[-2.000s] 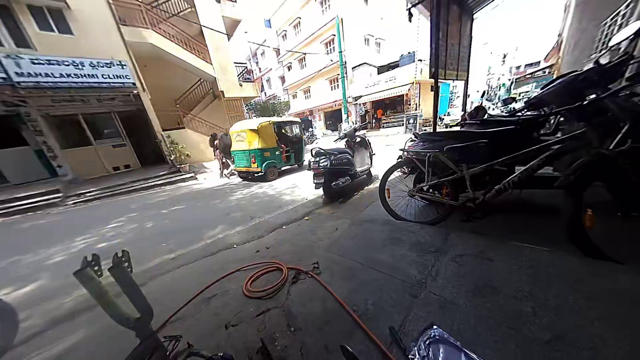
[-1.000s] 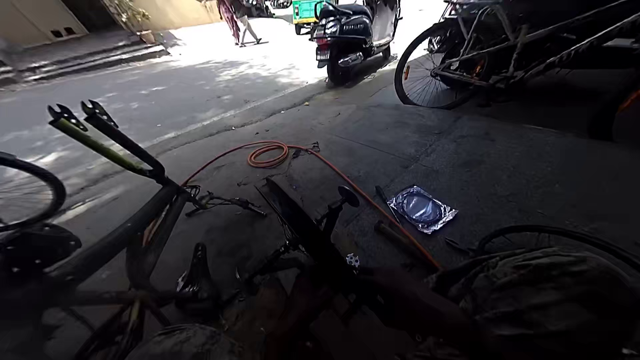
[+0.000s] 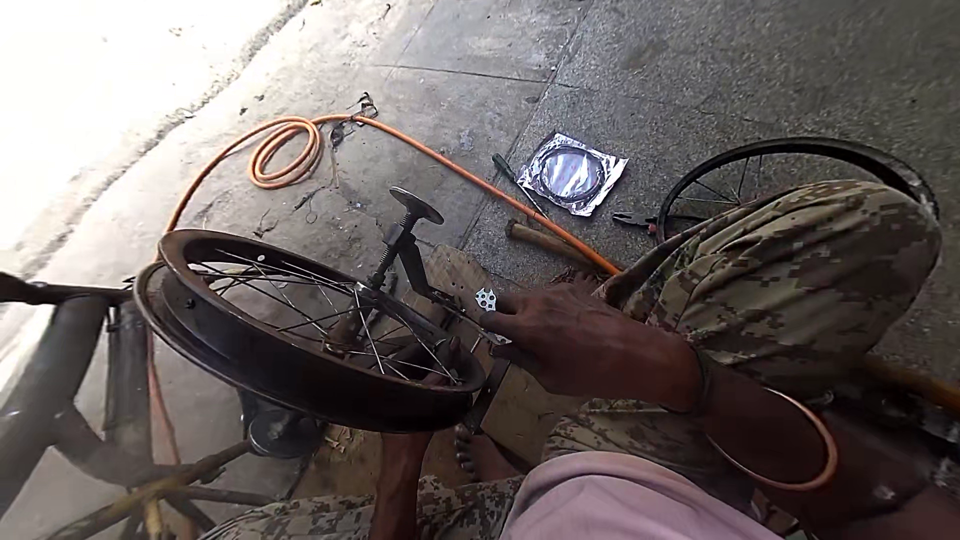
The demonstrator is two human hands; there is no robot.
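A spoked bicycle wheel rim [image 3: 300, 367] without a tyre lies tilted in a metal stand with a threaded screw and round knob [image 3: 415, 205]. My right hand [image 3: 570, 337] is just right of the rim, its thumb and fingers on a small silver multi-hole spoke wrench [image 3: 486, 300]. A second slim metal piece [image 3: 495, 336] shows below that wrench, by the fingers. My left hand [image 3: 431, 367] reaches up from below, behind the near side of the rim, its fingers partly seen through the spokes. The rim hides most of this hand, so its grip is unclear.
An orange hose [image 3: 465, 176] runs across the ground, coiled at the left. A foil-wrapped packet [image 3: 570, 174], a screwdriver [image 3: 504, 166], a wooden handle [image 3: 551, 240], pliers [image 3: 634, 219] and another wheel [image 3: 817, 146] lie beyond. A dark bicycle frame [image 3: 56, 375] stands at the left.
The view has swung down from the street to the ground and wheel. Both arms now show at the rim, where one second ago the hands were dark and hard to make out.
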